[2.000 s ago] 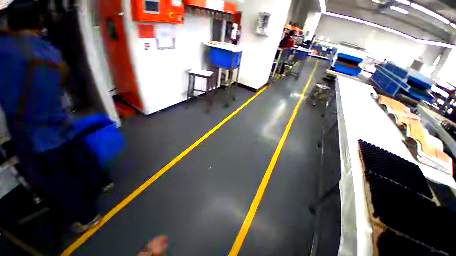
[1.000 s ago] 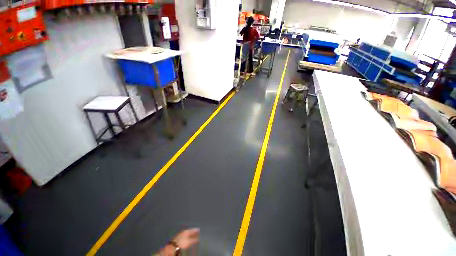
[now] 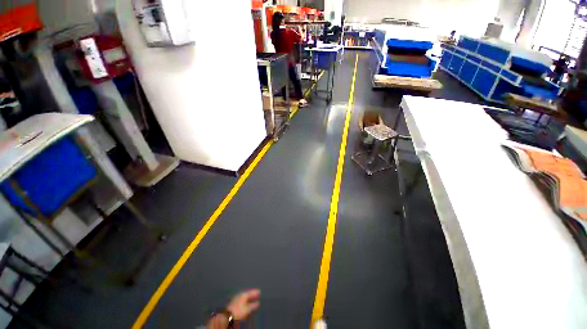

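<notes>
My left hand (image 3: pixel 243 305) is low in the picture, over the grey floor, with a dark band at the wrist. It is small and a little blurred; its fingers are partly spread and nothing shows in it. A small pale blur at the bottom edge may be the tip of my right hand (image 3: pixel 319 324); the rest is cut off. A long white table (image 3: pixel 473 167) runs along the right side. Layered orange and dark pieces (image 3: pixel 560 173) lie on its far right part.
Yellow lines (image 3: pixel 335 193) run along the floor. A stool (image 3: pixel 380 133) stands beside the white table. On the left are a white pillar (image 3: pixel 206 83) and a table with a blue bin (image 3: pixel 51 173). A person in red (image 3: pixel 286 48) stands farther up; blue machines (image 3: pixel 409 58) stand beyond.
The view has moved forward along the aisle. The pillar, stool and left table are nearer, and the black pieces on the white table have left the picture. A pale blur has appeared at the bottom edge.
</notes>
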